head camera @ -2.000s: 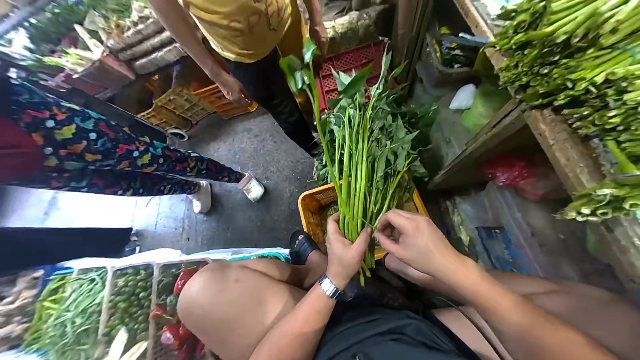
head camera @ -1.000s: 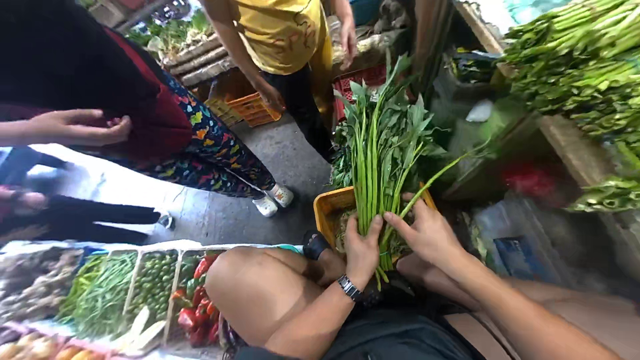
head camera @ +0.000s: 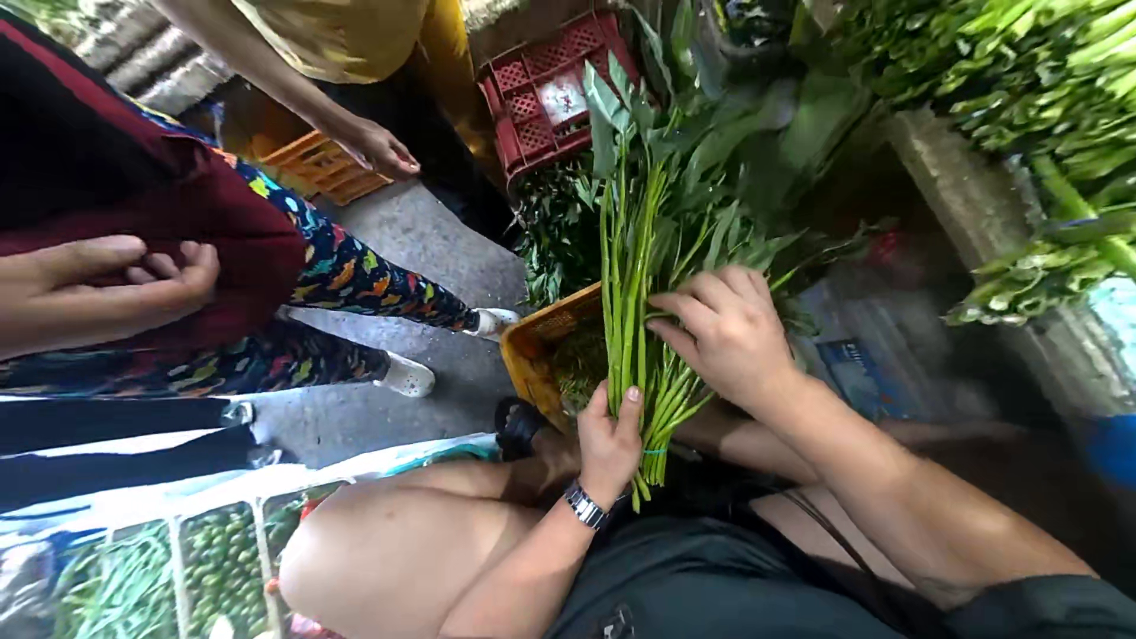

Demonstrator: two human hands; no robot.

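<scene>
My left hand, with a metal-band watch on its wrist, holds several long green stems of leafy greens near their lower ends. My right hand is at the right side of these stems, thumb and fingertips close together at one stem; whether they pinch it is hard to tell. A further bundle of stems lies beside and behind the held ones, with a thin bluish-green tie around its lower end. The leaves spread upward, away from me, over a yellow plastic crate.
A red plastic crate stands beyond the greens, an orange crate farther left. Two people stand at the left and ahead, one with a hand held out. Cut greens are piled on a wooden ledge at right. Vegetable compartments lie lower left.
My right hand has moved up along the stems from near my left hand. The person in patterned trousers has come closer on the left. The view has shifted.
</scene>
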